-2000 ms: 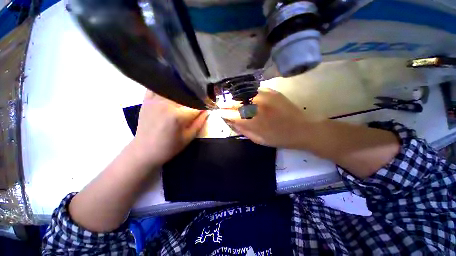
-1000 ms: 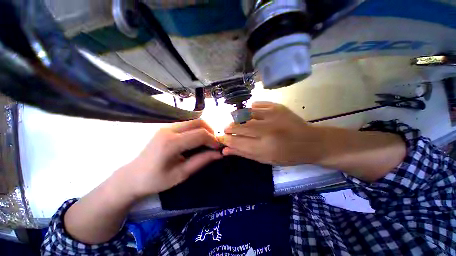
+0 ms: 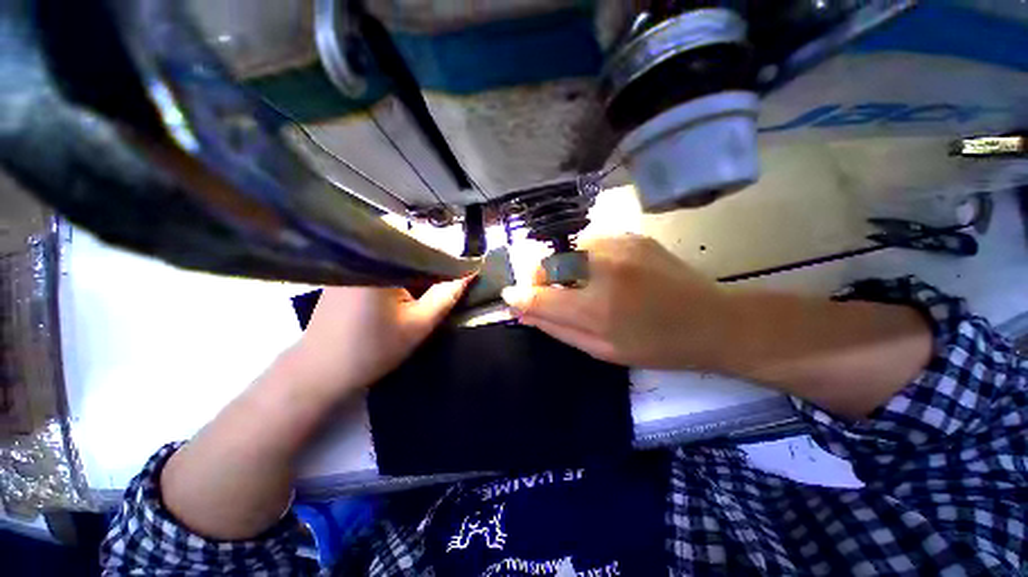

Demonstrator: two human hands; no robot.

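A black fabric piece [image 3: 502, 400] lies on the white table and reaches its front edge. A dark corner of it shows left of my left hand. My left hand [image 3: 366, 327] grips the fabric's far edge, thumb and fingertips close to the needle area. My right hand [image 3: 620, 302] pinches the edge just to the right, beside the small grey block [image 3: 565, 268] under a dark spring. Between my fingertips a strip of the edge [image 3: 494, 282] looks grey under the lamp. The needle tip is hidden in glare.
The white sewing machine head [image 3: 519, 124] with blue stripe spans the top. A grey tension knob [image 3: 693, 152] hangs near centre. A large blurred curved metal part [image 3: 226, 214] covers the upper left. Dark snips [image 3: 924, 237] and a thin dark rod [image 3: 800, 263] lie at right.
My left hand has moved forward and left from the near side of the fabric edge, uncovering more black fabric. My right hand stays at the edge. The grey strip now shows between the fingertips.
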